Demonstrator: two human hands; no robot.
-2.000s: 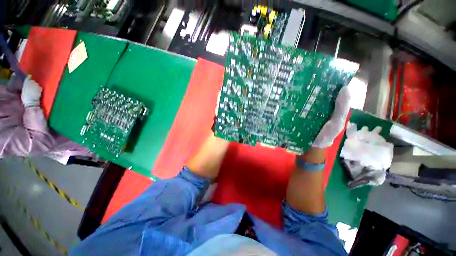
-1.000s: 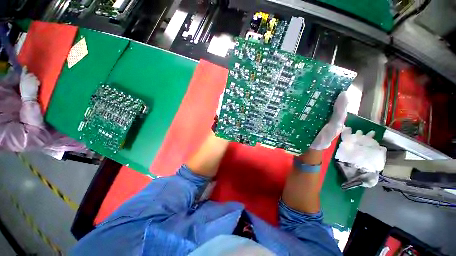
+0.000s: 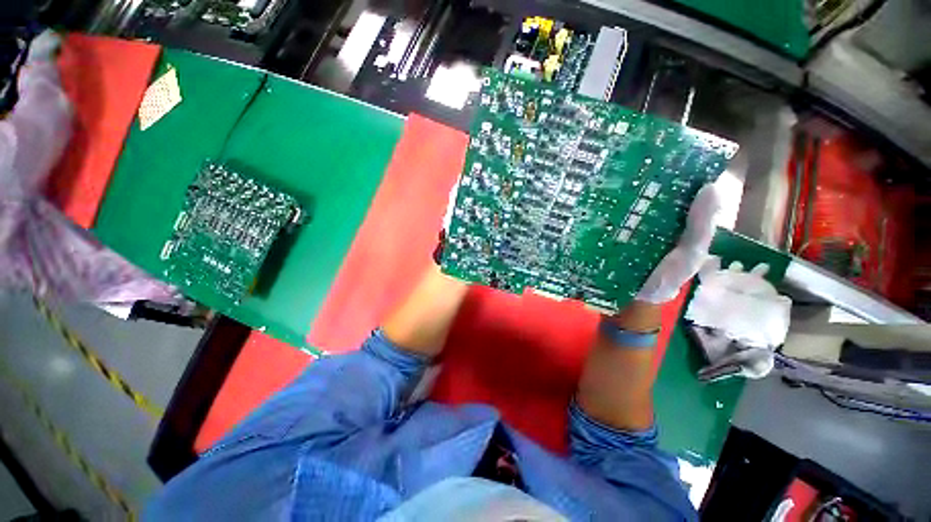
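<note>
A large green circuit board (image 3: 572, 194) is held up above the red mat (image 3: 510, 357), its face with dense small silver and dark parts towards me. My right hand (image 3: 686, 245), in a white glove with a light blue band at the wrist, grips the board's right edge. My left forearm reaches to the board's lower left corner. My left hand (image 3: 449, 219) is almost wholly hidden behind the board; only a sliver of white shows at the left edge, so its grip cannot be seen.
Another board (image 3: 233, 229) lies on the green mat (image 3: 332, 153) at left, near a pale yellow card (image 3: 159, 99). Crumpled white gloves or wipes (image 3: 737, 316) lie at right. Behind are a board with yellow parts and a grey-white block (image 3: 603, 63). A coworker's pink sleeve (image 3: 41, 224) is at far left.
The coworker's arm at far left has moved up and forward. The held board stays nearly in place, with only a slight shift in the view.
</note>
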